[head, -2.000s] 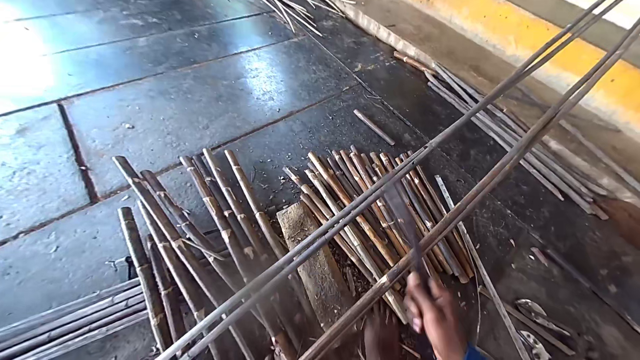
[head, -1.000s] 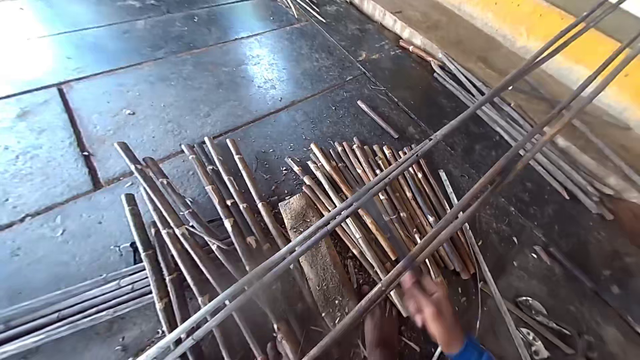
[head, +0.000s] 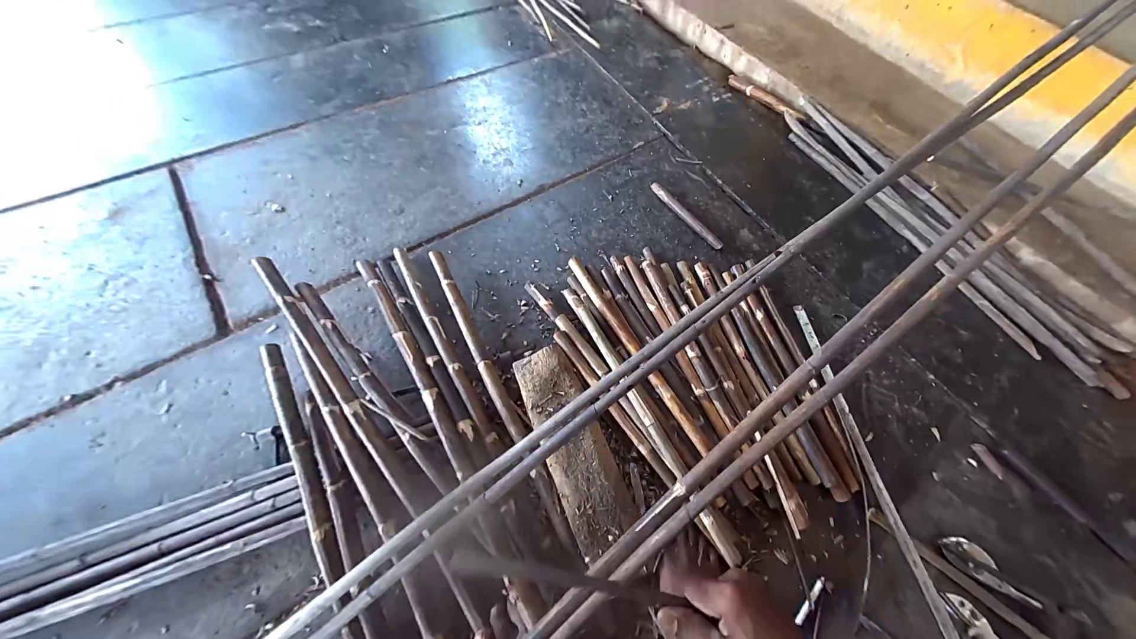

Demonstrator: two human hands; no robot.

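Note:
At the bottom edge, my right hand point(head: 732, 603) is closed around the handle end of a long dark blade point(head: 550, 575), which points left and is blurred. Cut cane pieces point(head: 683, 355) lie side by side just beyond this hand. More cane lengths point(head: 399, 355) fan out left of a worn wooden block point(head: 572, 453) strewn with chips. Long thin poles point(head: 763, 444) run diagonally over them, from lower left to upper right. A blurred, skin-toned shape low in the picture, left of the blade, may be part of my left hand; its grip cannot be made out.
Long poles point(head: 142, 550) lie at the lower left, others point(head: 941, 240) beside the raised ledge point(head: 754, 44) at the right. One short stick point(head: 686, 216) rests on the dark slab floor beyond the cut pieces. Thin strips and shiny curved items point(head: 985, 568) are at the lower right.
My right hand has moved down toward the bottom edge. Its blade, which pointed up over the cut cane pieces two seconds ago, now points left.

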